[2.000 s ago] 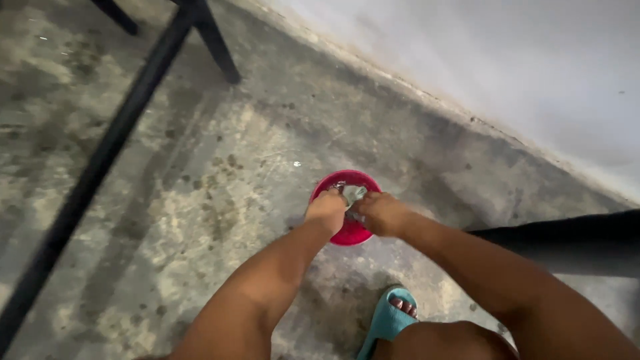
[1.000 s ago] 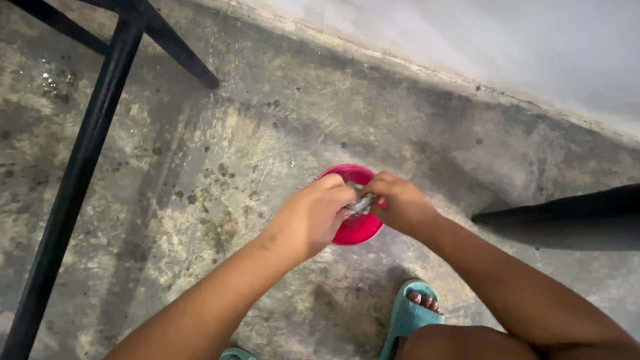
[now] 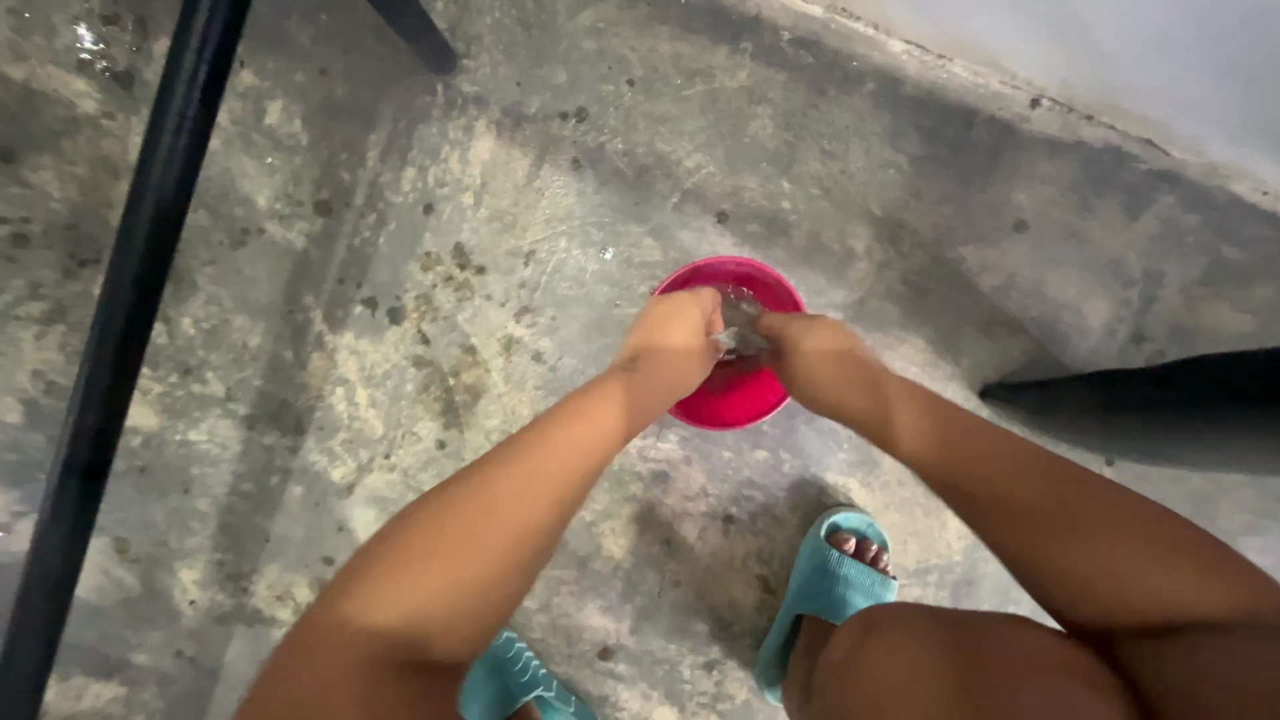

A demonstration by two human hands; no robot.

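A round pink-red plastic bucket (image 3: pixel 728 402) stands on the concrete floor between my arms. My left hand (image 3: pixel 672 338) is over its left side, fingers closed on a wet, greyish cloth (image 3: pixel 742 332). From the right, my right hand (image 3: pixel 818 358) grips the other side of the same cloth. The cloth is bunched between both hands, over the bucket's opening; its exact shape and material are hard to make out. Some of my fingertips are hidden behind the hands.
Black metal legs of a piece of furniture (image 3: pixel 135 290) cross the left side. A dark, tapering object (image 3: pixel 1150 408) juts in from the right. Turquoise slides (image 3: pixel 840 580) are on my feet below the bucket. A pale wall (image 3: pixel 1130 60) rises at upper right; dark spots mark the floor.
Both hands stay at the bucket with the cloth, but their hold on it has shifted. A second ago they were closer together; now more of the cloth shows between them.
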